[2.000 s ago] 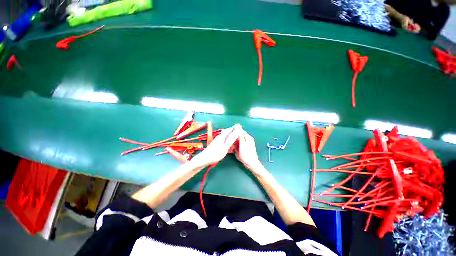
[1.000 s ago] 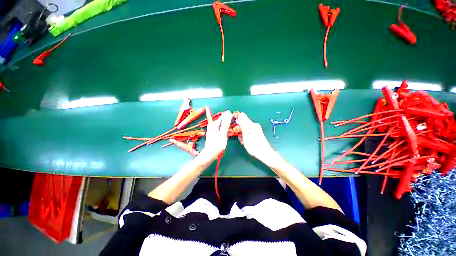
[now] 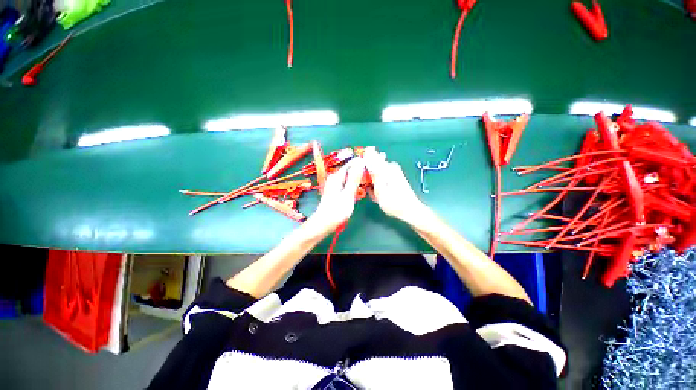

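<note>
My left hand [image 3: 341,195] and my right hand [image 3: 391,187] meet around a red battery clamp [image 3: 364,183] over the green bench edge. The fingers hide most of the clamp, and its red lead [image 3: 331,255] hangs down toward me. A small group of red clamps [image 3: 288,161] lies just left of my hands, leads pointing left. A few loose silvery springs or pins [image 3: 436,164] lie right of my hands. A single V-shaped clamp [image 3: 505,140] lies further right, its lead toward me.
A large red clamp pile [image 3: 639,187] lies on the right, beside a heap of silvery metal parts [image 3: 655,327]. Spaced clamps [image 3: 592,20] lie on the green belt [image 3: 366,61]. Below the bench are a blue crate [image 3: 529,283] and a red panel [image 3: 80,297] at left.
The view has tilted down, so belt items sit higher in the picture; belt clamps have also shifted left. Both hands stay together on the clamp, with small finger movements.
</note>
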